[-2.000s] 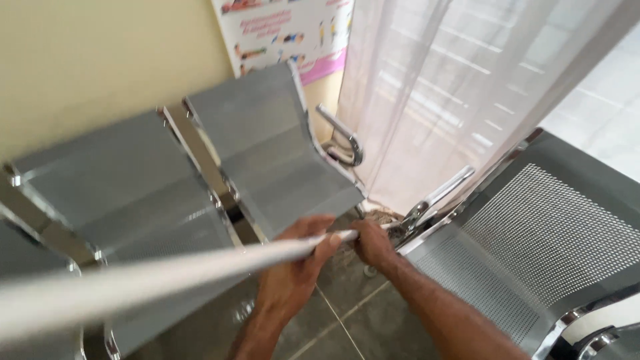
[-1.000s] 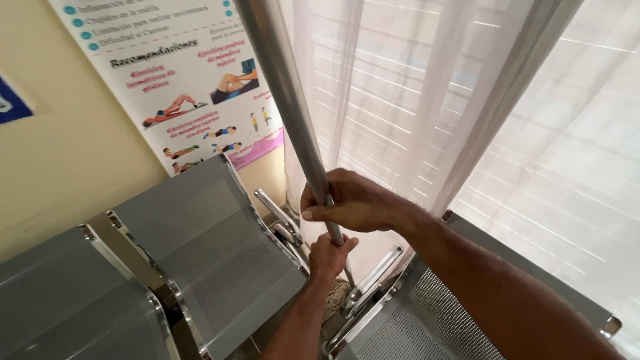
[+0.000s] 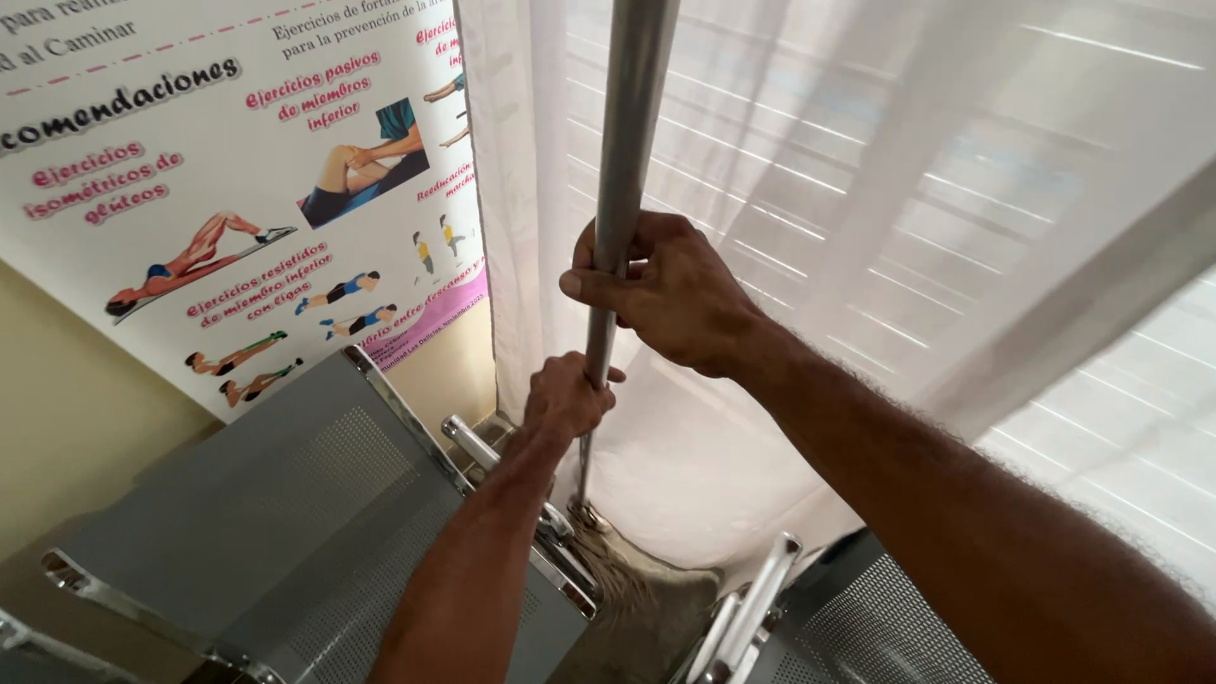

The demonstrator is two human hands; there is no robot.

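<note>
A string mop's metal handle (image 3: 628,123) stands nearly upright between the chairs and the curtain. My right hand (image 3: 670,294) grips it higher up, with the thumb across the front. Lower down, my left hand (image 3: 570,394) is closed around the same handle. The mop's grey-brown strings (image 3: 613,575) lie on the floor in the corner, between the two rows of chairs and against the curtain's lower edge. A chair armrest partly hides the mop head.
Grey perforated metal chairs (image 3: 313,513) with chrome armrests stand at the lower left; another (image 3: 883,617) is at the lower right. A white sheer curtain (image 3: 760,190) hangs behind the handle. A printed exercise poster (image 3: 218,190) covers the left wall.
The handle has gone from slanting low across the left to nearly upright. My right hand now grips above my left. The view has turned towards the poster and the curtain.
</note>
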